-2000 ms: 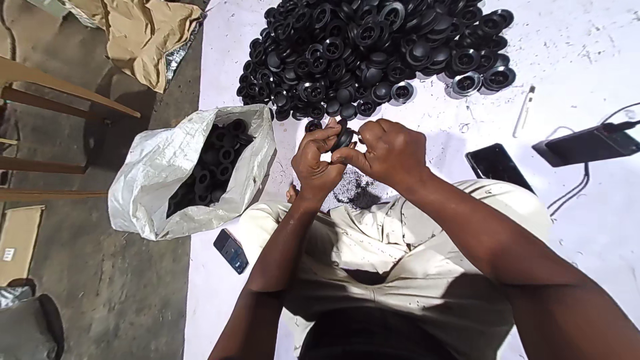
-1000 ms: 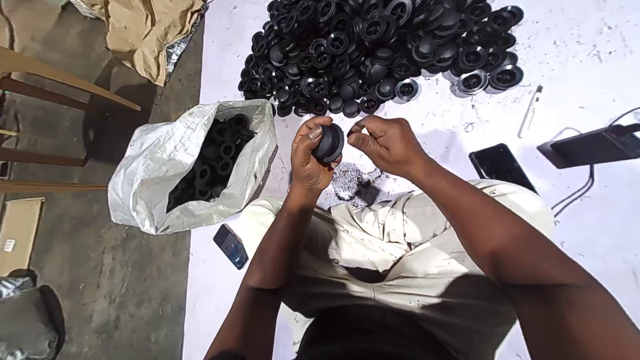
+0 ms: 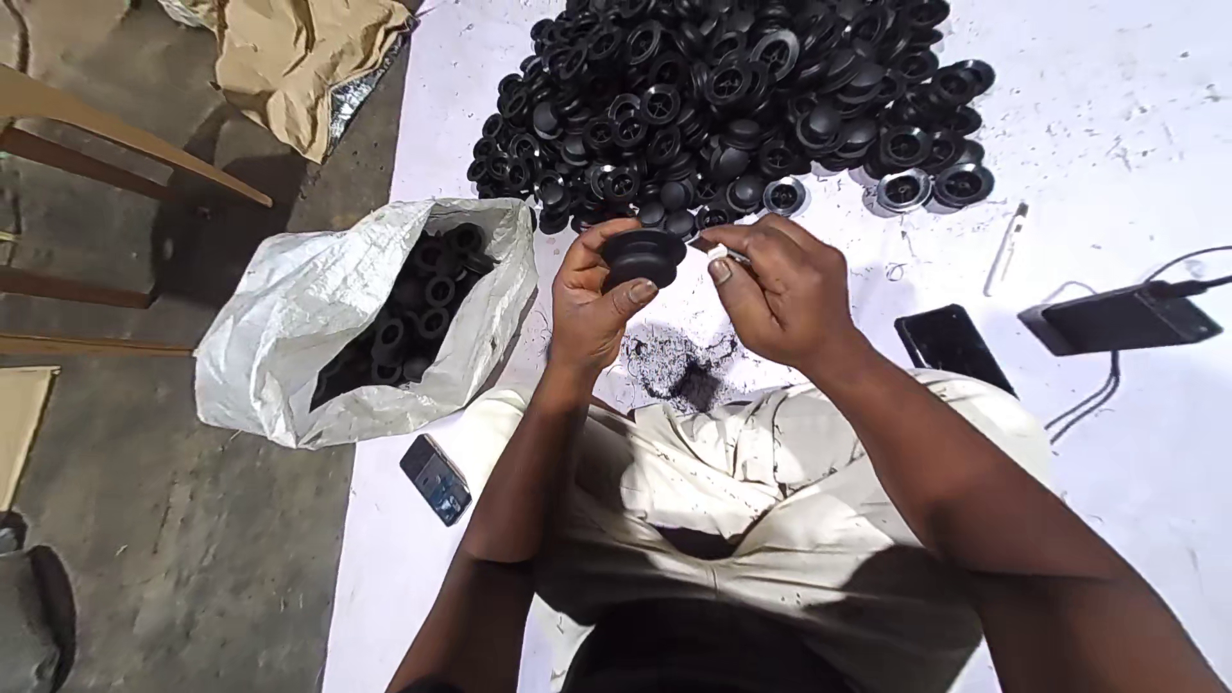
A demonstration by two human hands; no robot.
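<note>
Between the thumb and fingers of my left hand is a round black part with a flanged rim, tilted on edge. My right hand pinches a small, thin tool with a white portion just right of that part; its tip lies close to the rim, and whether they touch I cannot tell. Beyond both hands lies a large pile of similar black round parts. Dark shavings are scattered on the white sheet below my hands.
An open white woven sack holding black ring-like parts stands at left. One phone lies near my left knee, another dark phone by my right knee. A black device with cables and a white pen-like item are at right. Wooden legs stand far left.
My hands were close together on the black part two seconds ago; they have since moved apart. My left hand has turned the part, so its flanged side profile now shows.
</note>
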